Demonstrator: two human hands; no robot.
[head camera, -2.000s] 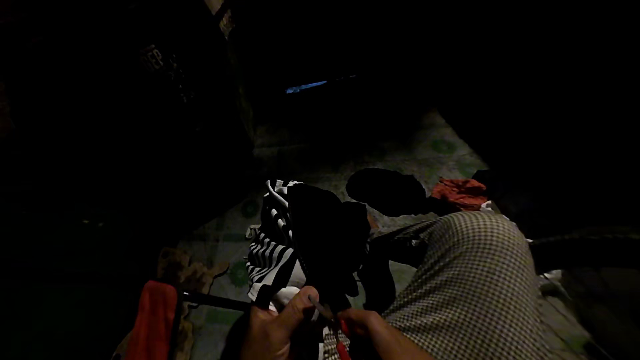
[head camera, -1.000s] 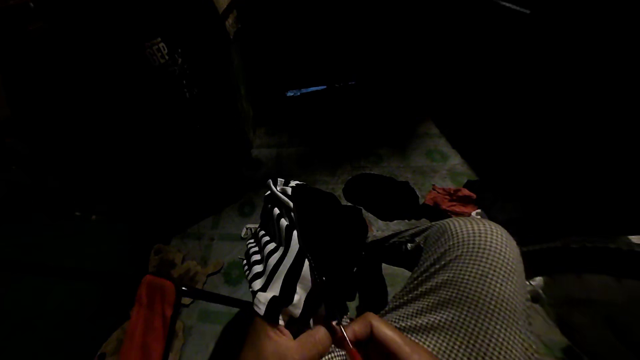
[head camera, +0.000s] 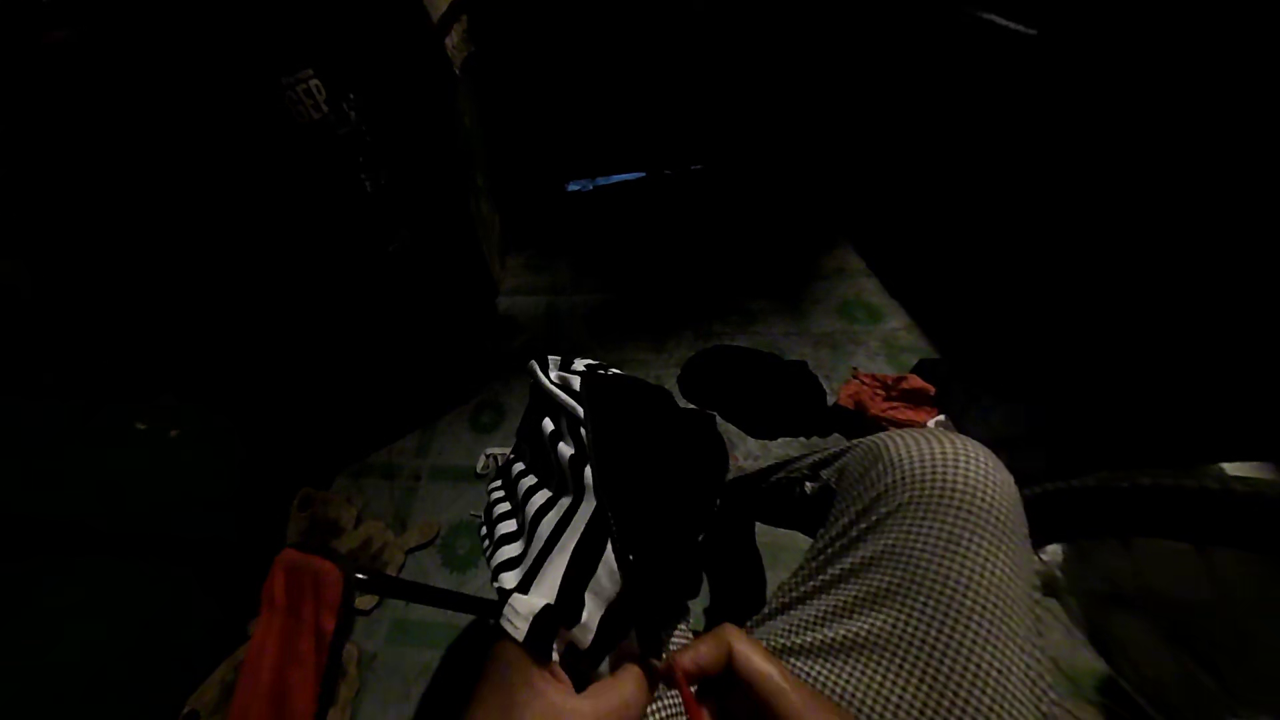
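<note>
A black-and-white striped cloth with a large black part lies bunched in front of me. At its near end my left hand pinches the fabric between thumb and fingers. Close beside it, my right hand is closed on a thin red object, whose kind I cannot tell. Both hands are cut off by the bottom edge of the view, and the spot between the fingertips is dim. My knee in checked fabric is just right of the cloth.
Dark cloth and a crumpled orange-red cloth lie beyond my knee on the patterned floor. At lower left are a red object, a dark bar and a brown patterned cloth. Deep shadow hides both sides.
My left thumb, raised two seconds ago, is now lowered against the cloth, close to my right fingers. The striped cloth has shifted slightly and shows more of its stripes.
</note>
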